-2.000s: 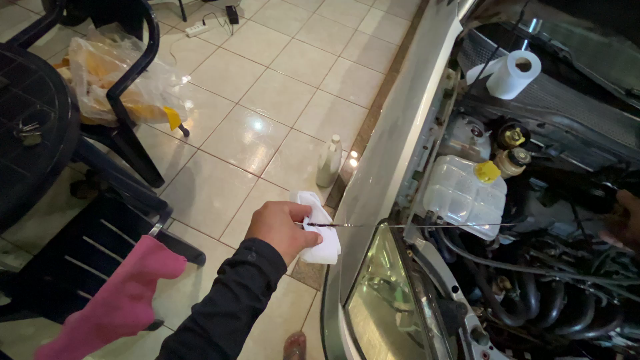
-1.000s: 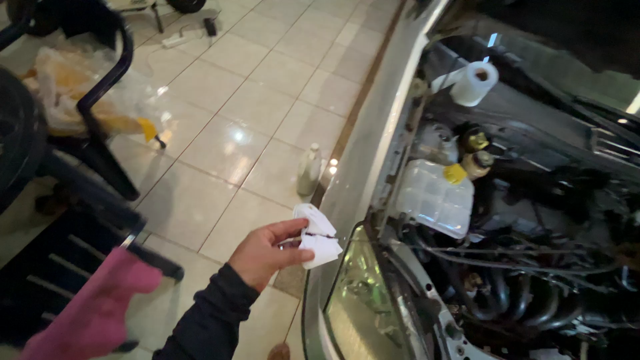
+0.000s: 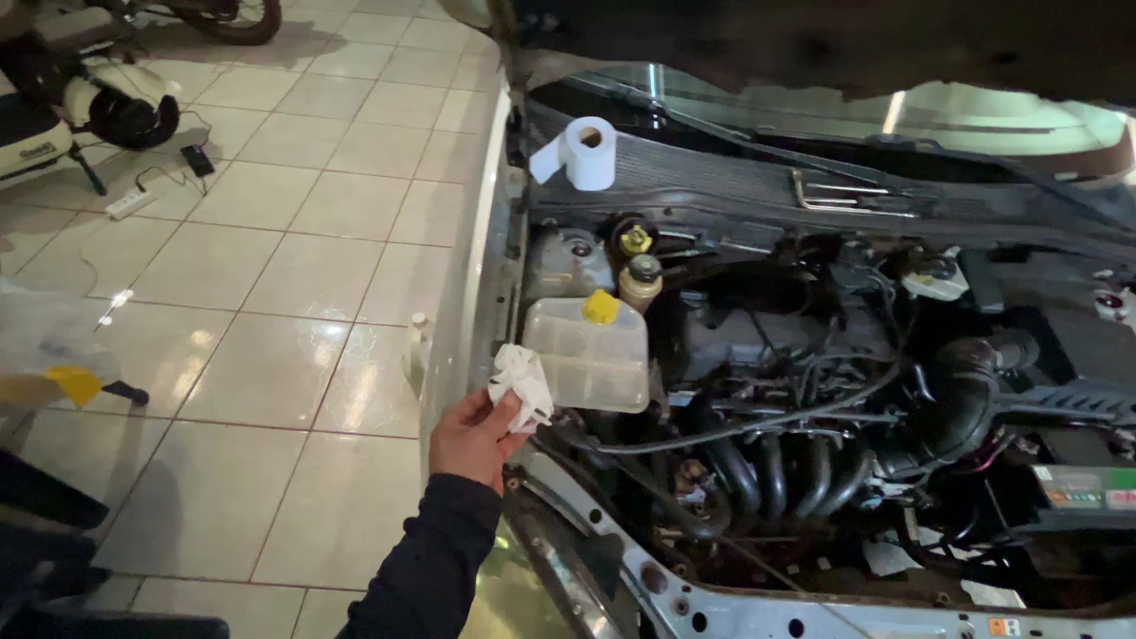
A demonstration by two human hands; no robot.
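Note:
My left hand (image 3: 472, 439), in a dark sleeve, pinches a crumpled piece of white paper (image 3: 522, 388) between thumb and fingers. It hovers at the fender edge, in front of the translucent coolant reservoir (image 3: 586, 359) with its yellow cap (image 3: 601, 307). Behind the reservoir are a smaller fluid bottle with a dark cap (image 3: 641, 277) and another yellow cap (image 3: 635, 240). A white paper roll (image 3: 590, 158) stands upright on the cowl below the windshield. My right hand is out of view.
The engine (image 3: 772, 346) and the battery (image 3: 1083, 488) fill the bay under the raised hood (image 3: 799, 44). Metal L-shaped wrenches (image 3: 843, 200) lie on the cowl. On the tiled floor, left, are a bottle (image 3: 417, 351), a power strip (image 3: 130, 203) and a motorcycle (image 3: 80, 106).
Two seconds ago a thin rod stretched from the paper in my left hand toward my right hand; both have left view. The paper is now more crumpled. The view has swung right.

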